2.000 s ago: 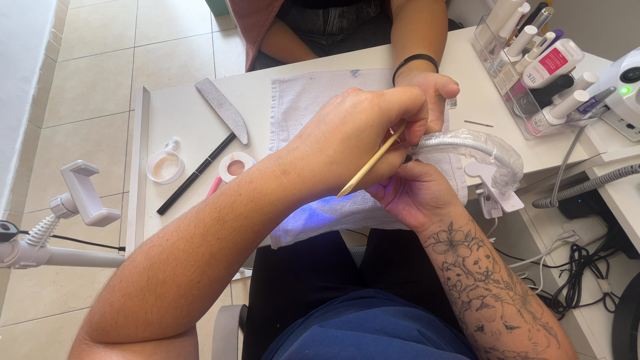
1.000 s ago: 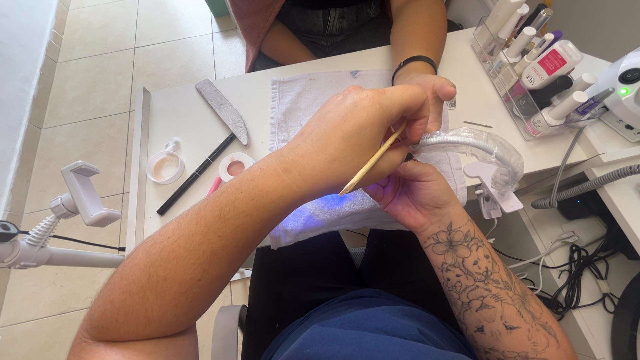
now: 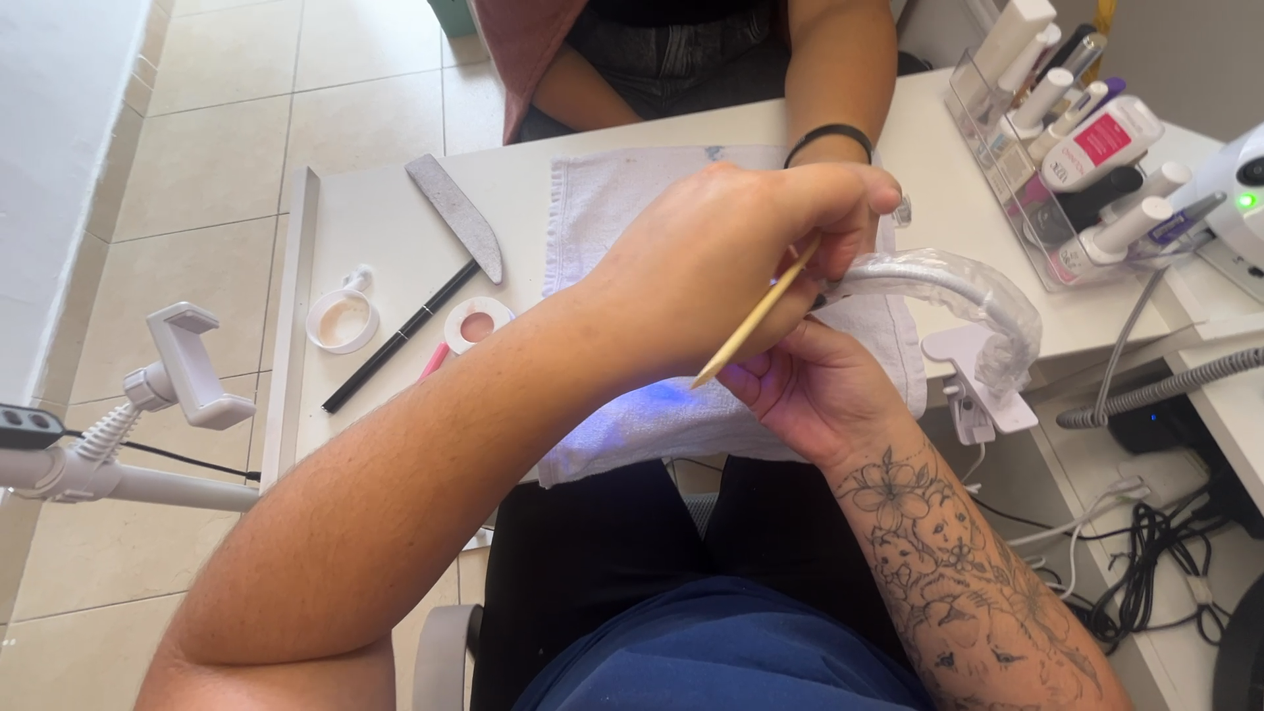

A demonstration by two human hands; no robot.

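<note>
A pointed wooden manicure stick (image 3: 755, 316) slants down and left across my left hand (image 3: 736, 247), held by its fingers. That hand is over the other person's hand (image 3: 857, 232), which is mostly hidden behind it. Just below, my right hand (image 3: 805, 395) is palm up with curled fingers close to my left hand; what it grips is hidden. A plastic-wrapped flexible lamp neck (image 3: 918, 269) arches from a white clamp (image 3: 973, 380) to between the hands, its head out of sight. Blue-violet light falls on the white towel (image 3: 592, 212) and on my right fingers.
Left on the table (image 3: 375, 197) are a grey nail file (image 3: 456, 217), a black pen-like tool (image 3: 400, 336), a small round cup (image 3: 342, 320) and a tape roll (image 3: 476, 326). A phone holder (image 3: 197, 365) stands left. A clear bottle organizer (image 3: 1022, 188) and corded white machine (image 3: 1229, 197) are right.
</note>
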